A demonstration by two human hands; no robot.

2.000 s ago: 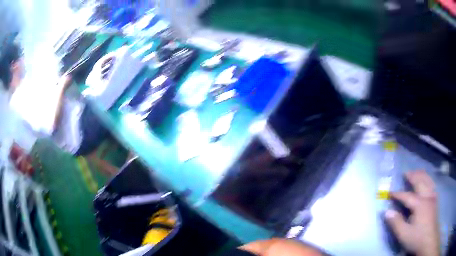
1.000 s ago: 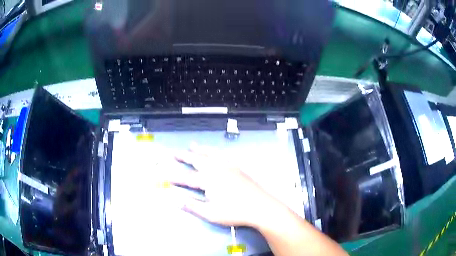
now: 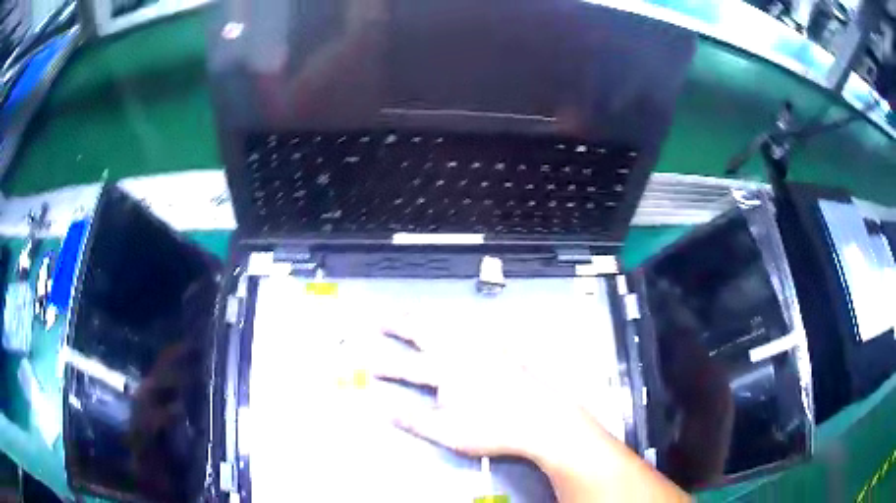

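The laptop lid's silver panel (image 3: 295, 422) lies flat in its black frame, strongly overexposed. My right hand (image 3: 491, 393) reaches in from the lower right and lies over the middle of the panel. Its fingers are apart and point left; no held object is visible. Yellow tape pieces show at the upper left (image 3: 321, 288), faintly by my fingertips (image 3: 359, 378), and at the bottom edge (image 3: 491, 499). A pale piece (image 3: 491, 275) sits at the panel's top edge. The cable's line is washed out or hidden. My left hand is out of the picture.
The laptop base with keyboard (image 3: 432, 187) extends beyond the lid. Glossy black screens stand left (image 3: 138, 344) and right (image 3: 732, 344). A blue tray (image 3: 69, 265) and small parts are far left. A dark stack with pale sheets (image 3: 860, 265) is far right.
The view first swung from the left bench side to face the laptop. Since one second ago, the scene has shifted slightly right and down; my right hand remains spread over the panel.
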